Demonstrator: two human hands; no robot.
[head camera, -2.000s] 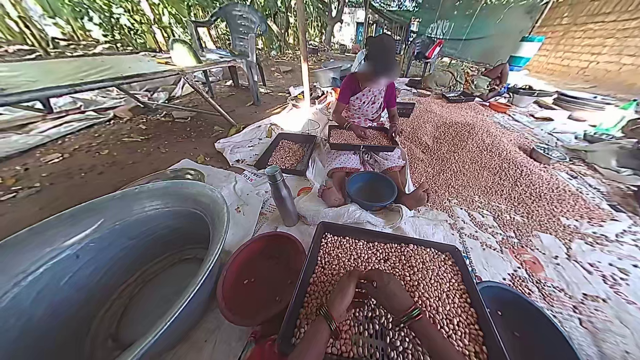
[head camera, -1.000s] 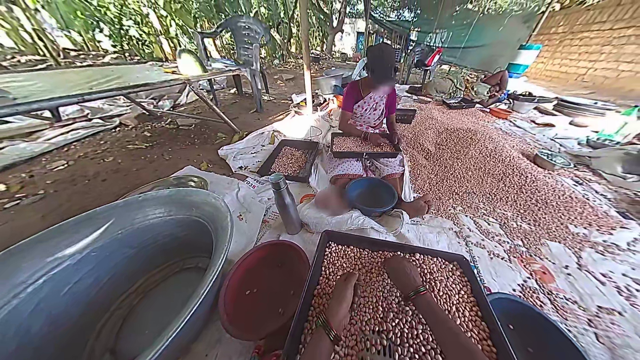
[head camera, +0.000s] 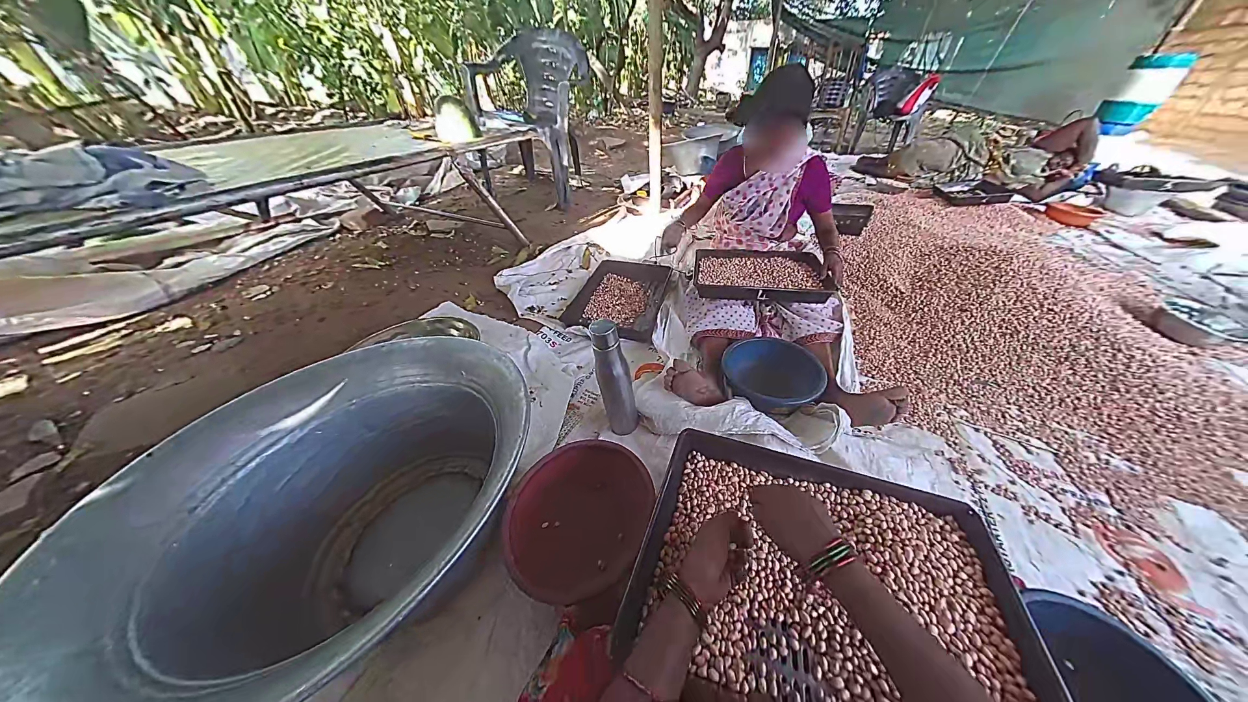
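Note:
A dark rectangular tray (head camera: 985, 546) full of small pinkish-brown nuts or seeds (head camera: 907, 546) lies in front of me. Over its left part is my left hand (head camera: 717, 556), fingers curled at the nuts. Close by on the right, my right hand (head camera: 792, 522) reaches down to the nuts with bent fingers. Bangles circle both wrists. Whether either hand holds any nuts is hidden. Near the tray's bottom edge, part of its slotted floor shows through the nuts. A red bowl (head camera: 580, 522) with a few bits inside stands just left of the tray.
A large metal tub (head camera: 419, 526) fills the left side. A steel bottle (head camera: 612, 375) stands beyond the red bowl. Ahead sits a co-worker (head camera: 770, 195) with a tray (head camera: 760, 291) and a blue bowl (head camera: 775, 372). Another blue bowl (head camera: 1102, 648) is at lower right, before a wide nut heap (head camera: 1014, 322).
My hands were together over the tray two seconds ago, then apart one second ago; now they are close again. The co-worker's one hand has moved off the tray to the left.

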